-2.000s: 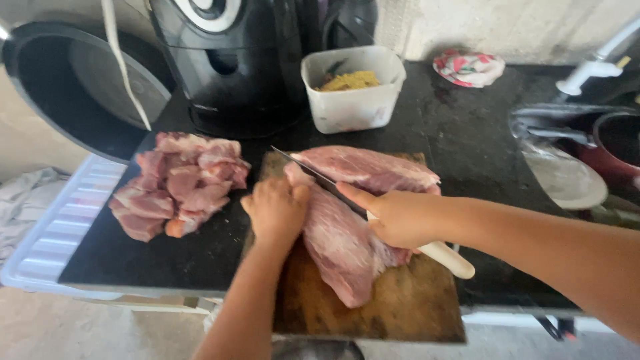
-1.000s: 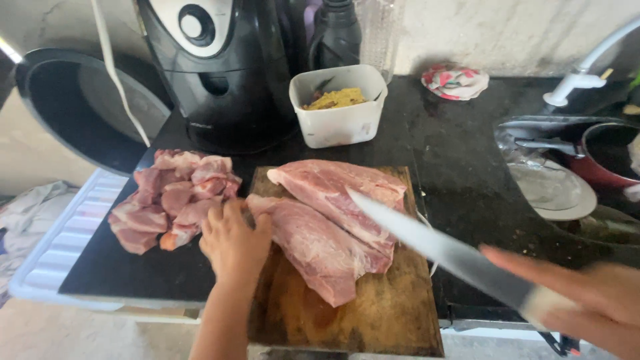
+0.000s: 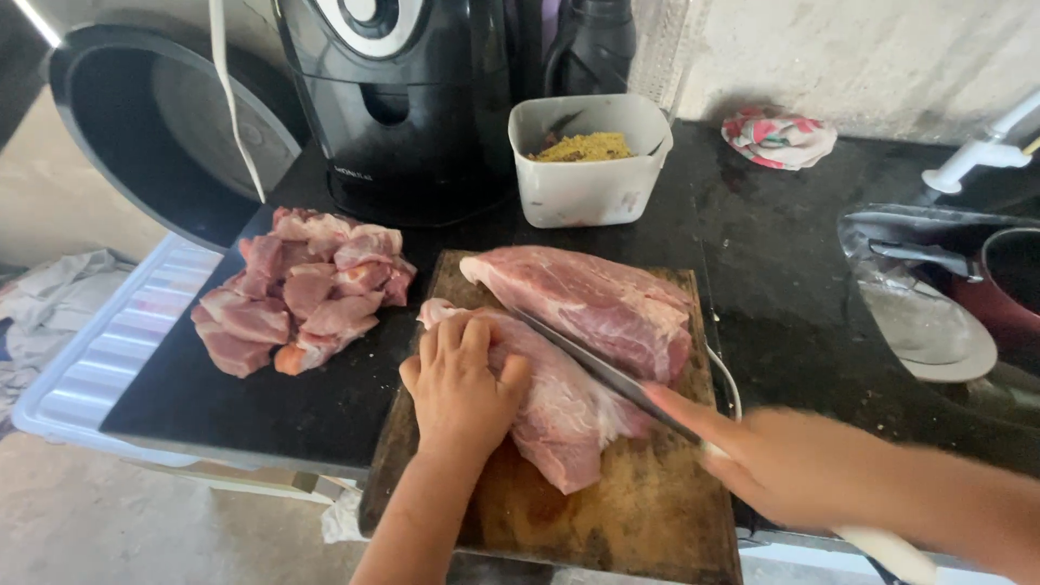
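Note:
Two large slabs of raw meat lie side by side on a wooden cutting board [image 3: 650, 520]. My left hand [image 3: 465, 386] presses on the upper left part of the nearer slab [image 3: 561, 422], its fingers bent over the meat. In my right hand [image 3: 772, 455] is a knife with a white handle [image 3: 886, 552]; the index finger lies along the blade. The knife blade [image 3: 585, 357] rests between the nearer slab and the farther slab [image 3: 585, 296], touching the meat. Left of the board, a pile of cut raw meat pieces [image 3: 313, 284] sits on the black countertop [image 3: 325, 422].
A black air fryer [image 3: 398, 122] and a white plastic container with yellow seasoning [image 3: 593, 183] stand behind the board. A crumpled cloth [image 3: 778, 138] lies by the wall. At right are a sink with a plate [image 3: 934, 341] and a dark red pan [image 3: 1011, 276]; a black basin [image 3: 89, 106] leans at left.
Since a second ago, the knife has come from the right, above the board, down to the line between the slabs. My left hand has moved from the slab's left edge onto its top.

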